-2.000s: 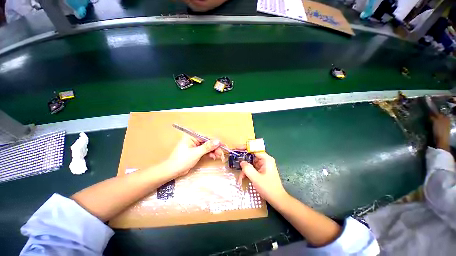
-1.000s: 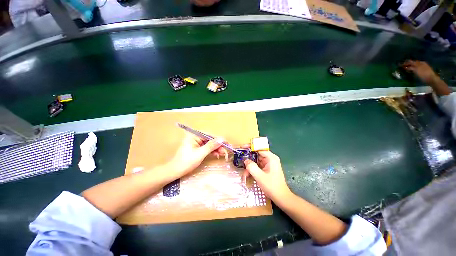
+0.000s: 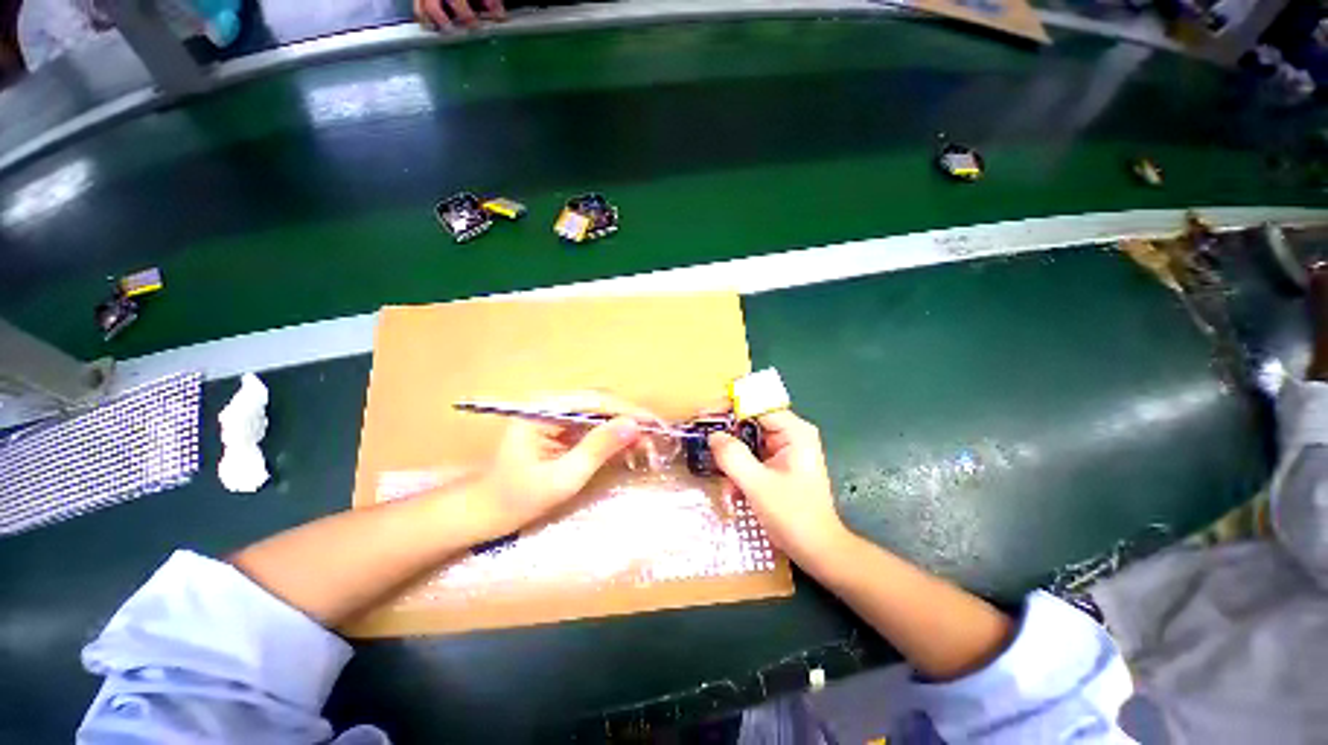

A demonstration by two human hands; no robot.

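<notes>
My left hand (image 3: 561,463) holds thin tweezers (image 3: 532,413) like a pen, their tip at the black device unit (image 3: 702,448). My right hand (image 3: 779,477) grips the unit between thumb and fingers above the cardboard sheet (image 3: 561,344). A yellow and white battery (image 3: 760,392) sticks out above the unit. The shiny clear release sheet (image 3: 612,542) with rows of pale dots lies on the cardboard, partly under my hands. A dark sheet (image 3: 497,544) shows only as an edge beside my left forearm. The contact at the tweezer tip is too small to tell.
Several units with batteries, one here (image 3: 587,218), lie on the green conveyor belt (image 3: 757,160) beyond the pale rail (image 3: 859,259). At left are a crumpled tissue (image 3: 245,434) and a dotted sheet (image 3: 102,451). A person's hand (image 3: 459,12) is at the far side; another person's sleeve (image 3: 1301,451) is at right.
The tweezers lie flatter, their rear end lower and further left. The dark sheet is mostly covered by my left forearm. The other person's hand at right has drawn back from the belt.
</notes>
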